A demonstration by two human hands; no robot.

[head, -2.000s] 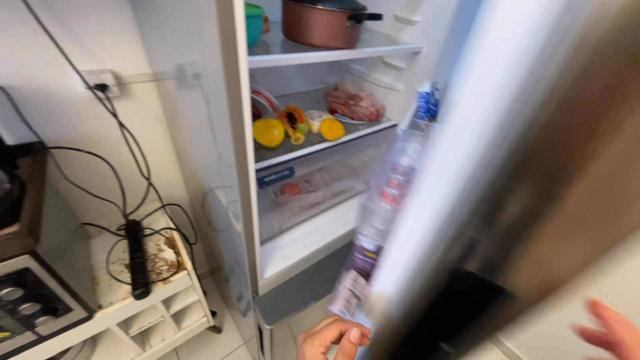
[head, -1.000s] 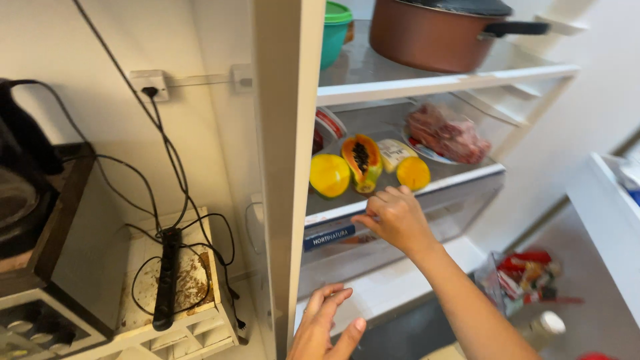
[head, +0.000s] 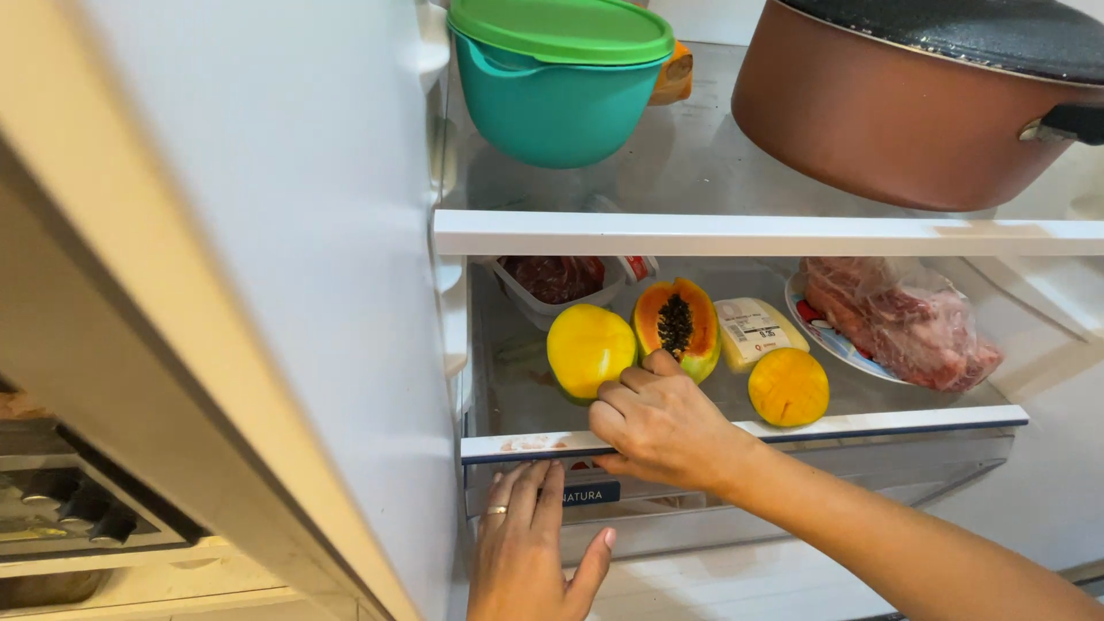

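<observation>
My right hand (head: 660,418) is curled at the front edge of the lower fridge shelf (head: 906,421), its fingers by a cut yellow mango (head: 590,349) and a halved papaya (head: 675,323) with black seeds. What its fingertips grip is hidden. My left hand (head: 539,539), with a ring, rests its spread fingers on the front of the clear drawer (head: 759,492) below that shelf. Right of the papaya lie a wrapped pale yellow block (head: 755,332) with a label and another cut mango piece (head: 788,387).
Wrapped raw meat (head: 897,323) lies on a plate at the right. A plastic tub of dark red meat (head: 552,278) stands behind the left mango. On the upper shelf (head: 707,233) are a teal bowl with green lid (head: 561,99) and a lidded brown pot (head: 897,112). The fridge's side wall (head: 285,216) is at the left.
The fridge door, in front of the shelves two seconds ago, has swung aside. The view has moved closer to the shelves. My left hand has come up against the drawer front.
</observation>
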